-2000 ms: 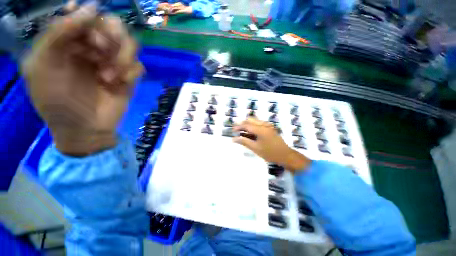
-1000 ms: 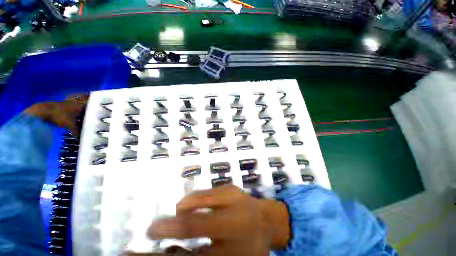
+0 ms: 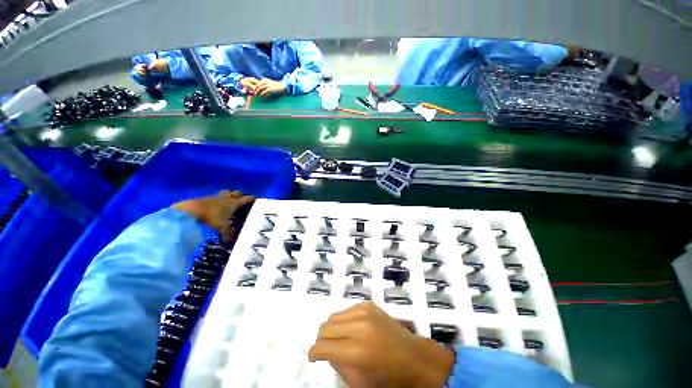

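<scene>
The white foam tray (image 3: pixel 281 318) lies in front of me, with rows of small dark parts (image 3: pixel 395 273) standing in its slots. Its lower left area shows no dark parts. My right hand (image 3: pixel 375 345) is over the lower middle of the tray, fingers bent; whether it holds a part is hidden. My left hand (image 3: pixel 221 211) is at the tray's upper left corner, over the blue tote (image 3: pixel 220 170); its fingertips are partly hidden. A row of black parts (image 3: pixel 186 299) lines the tote's side beside the tray.
A metal rail (image 3: pixel 493 179) with small frames (image 3: pixel 394 176) runs behind the tray. Across the green line are workers' blue sleeves (image 3: pixel 300 72), a stack of clear-lidded trays (image 3: pixel 550 98), red-handled pliers (image 3: pixel 385 92) and heaps of black parts (image 3: pixel 95 104). White foam (image 3: pixel 684 265) stands at right.
The view has tilted up, showing the overhead shelf and workers. My left hand has gone from raised to the tote's edge. My right hand has moved from the filled rows to the lower tray.
</scene>
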